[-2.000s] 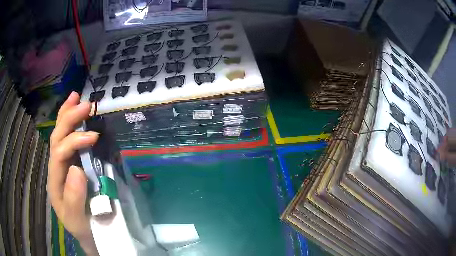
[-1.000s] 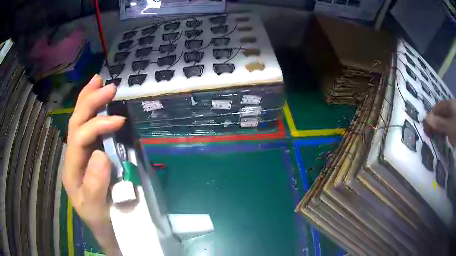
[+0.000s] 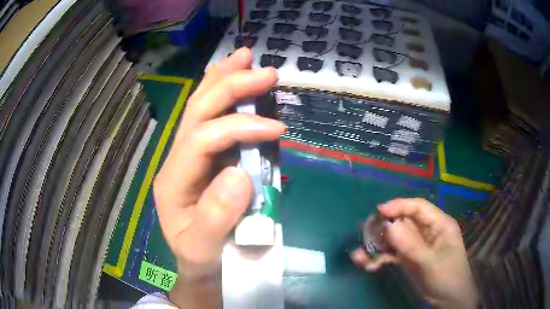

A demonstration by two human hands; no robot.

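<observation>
My left hand (image 3: 211,157) is wrapped round the upright white and black test fixture (image 3: 252,271). A white connector block (image 3: 254,230) and green tape (image 3: 271,202) show on the fixture's near side. My right hand (image 3: 425,247) is over the green mat, right of the fixture and apart from it. It pinches a small, blurred dark and shiny part (image 3: 375,234), which looks like a speaker unit, between thumb and fingers. Its lead cannot be made out. A small white pad (image 3: 304,261) lies beside the fixture.
A foam tray (image 3: 443,90) with rows of black speakers and tan empty cutouts tops a film-wrapped stack (image 3: 338,124) behind. A tall tray stack (image 3: 66,151) curves along the left. Another tray stack (image 3: 512,241) stands at the right. A green label (image 3: 158,276) is at lower left.
The view has turned left. My right hand has moved from the right tray to over the mat, with a small part in its fingers. My left hand still holds the fixture.
</observation>
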